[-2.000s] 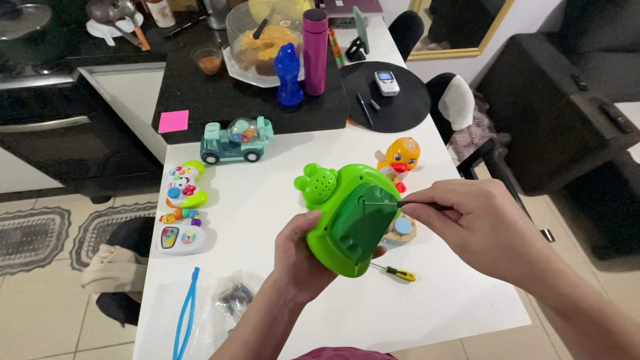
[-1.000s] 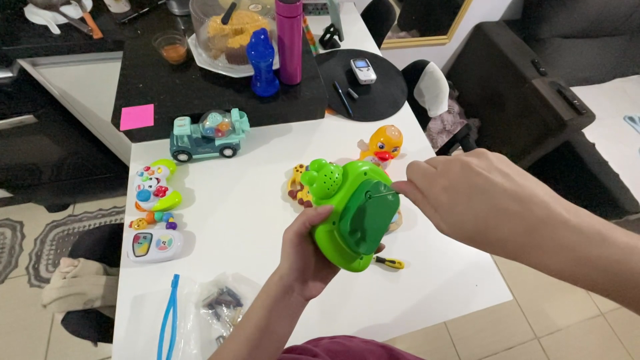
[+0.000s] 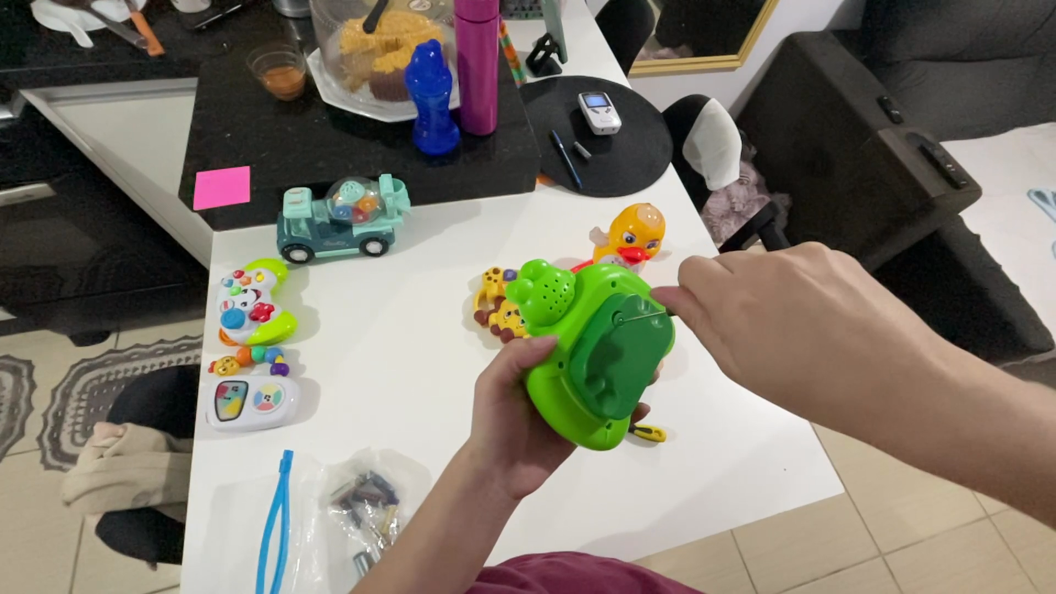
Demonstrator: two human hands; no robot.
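Note:
My left hand [image 3: 520,412] holds a bright green plastic toy [image 3: 569,388] from below, its underside turned up. A darker green cover [image 3: 615,363] is set in that underside. My right hand [image 3: 742,322] grips a thin screwdriver, mostly hidden in the fingers; its metal shaft [image 3: 646,316] reaches left to a screw hole near the cover's top. Behind the green toy lie a yellow giraffe toy [image 3: 499,307] and an orange duck toy [image 3: 634,233]. A yellow and black screwdriver [image 3: 648,432] lies partly hidden beneath the toy.
On the white table [image 3: 379,346], a toy truck [image 3: 342,223], a controller toy [image 3: 252,304] and a white toy phone [image 3: 254,403] stand at left. Plastic bags [image 3: 371,503], one with batteries inside, lie at the front. A blue bottle [image 3: 432,99] and pink bottle [image 3: 478,74] stand on the black counter.
The view has shifted somewhat. The giraffe toy, hidden two seconds ago, now shows behind the green toy. Both hands keep their holds, with the screwdriver's shaft still at the cover's upper hole.

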